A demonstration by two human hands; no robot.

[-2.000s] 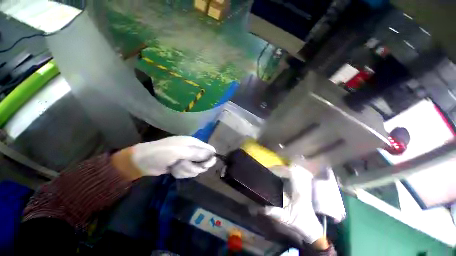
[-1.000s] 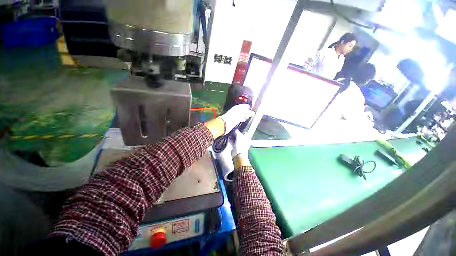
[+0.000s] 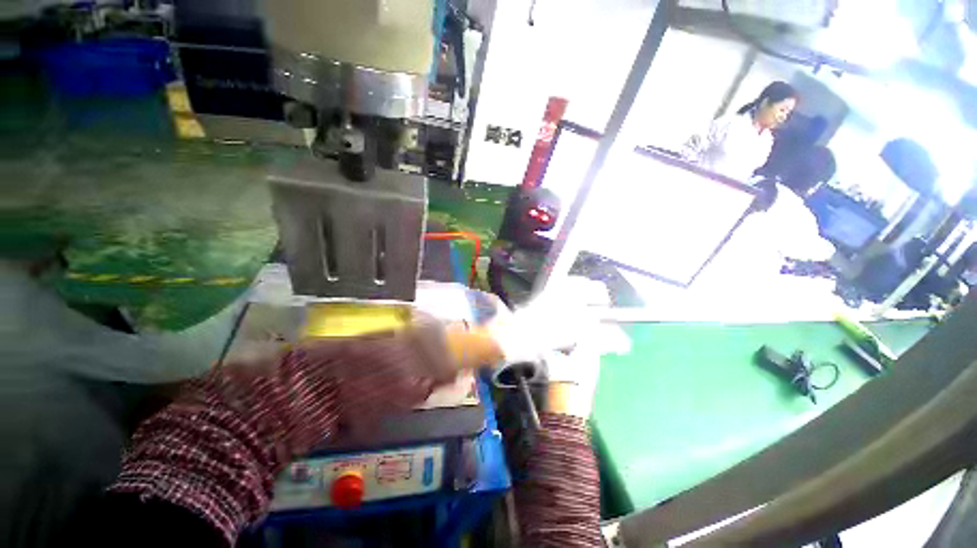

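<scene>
My left hand [image 3: 527, 332], in a white glove, reaches across the machine to its right side; it is blurred and washed out by glare. My right hand [image 3: 576, 359], also white-gloved, is close beside it, at the edge of the green bench. Whether either hand holds anything cannot be made out. The grey horn [image 3: 351, 241] is raised above the yellow nest [image 3: 359, 321], where no adapter shows; my left sleeve crosses just in front. The translucent film strip [image 3: 161, 355] hangs at the left, blurred. The white film roll [image 3: 520, 374] is just below my hands.
The scanner [image 3: 532, 217] glows red behind my hands, near a bright monitor [image 3: 670, 219]. The front panel has a red button [image 3: 347, 489]. A black adapter with coiled cable [image 3: 795, 369] lies on the green bench [image 3: 686, 428]. A person [image 3: 750, 134] is in the background.
Two seconds ago both hands held a black adapter before the horn; then they moved right, to the scanner. Now they are lower and farther right, and the yellow nest shows again.
</scene>
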